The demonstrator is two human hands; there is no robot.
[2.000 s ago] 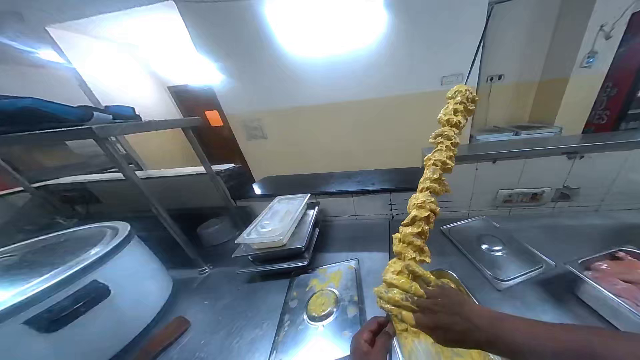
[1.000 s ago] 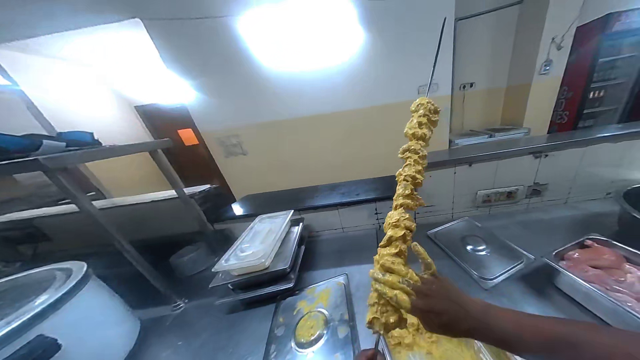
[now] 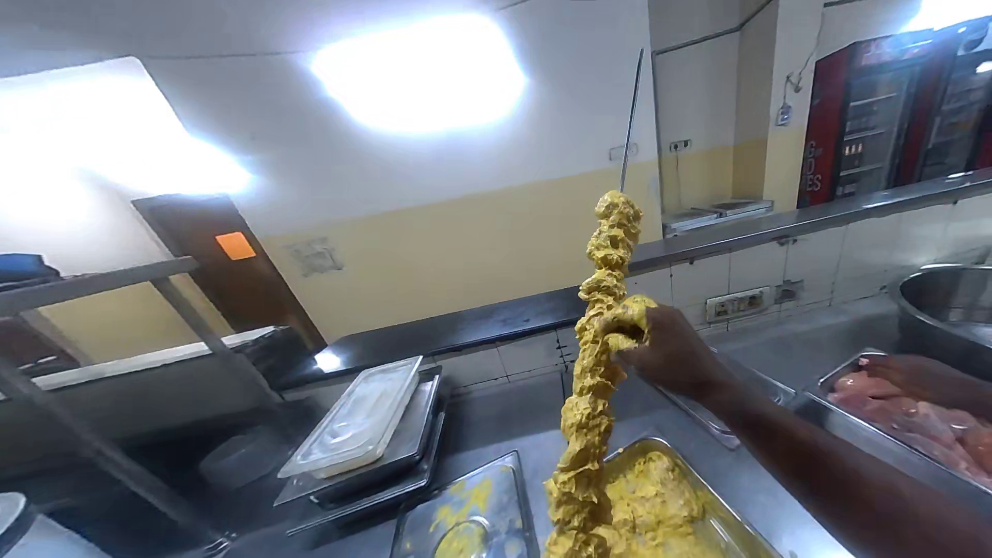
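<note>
A long metal skewer (image 3: 632, 124) stands nearly upright, threaded with lumpy pieces coated in thick yellow marinade (image 3: 587, 418). Its bare upper end shows against the wall. My right hand (image 3: 659, 341), fingers smeared yellow, curls around the coated pieces at about mid-height. My left hand is out of view, as is the skewer's lower end. Behind the skewer's lower part, a steel tray (image 3: 725, 504) holds more yellow-coated pieces. To its left lies a steel lid (image 3: 511, 496) with yellow smears.
Stacked trays with a pale plastic lid (image 3: 356, 418) stand left. Another steel lid (image 3: 725, 434) lies behind my right forearm. At right, another person's hand (image 3: 930, 376) is over a steel pan (image 3: 821, 403) of raw meat, beside a large metal bowl (image 3: 914, 298). A metal rack (image 3: 93, 287) stands far left.
My right hand has moved up the skewer from its lower part. My left hand, seen low on the skewer before, has left the view. Another person's hand has come over the raw meat.
</note>
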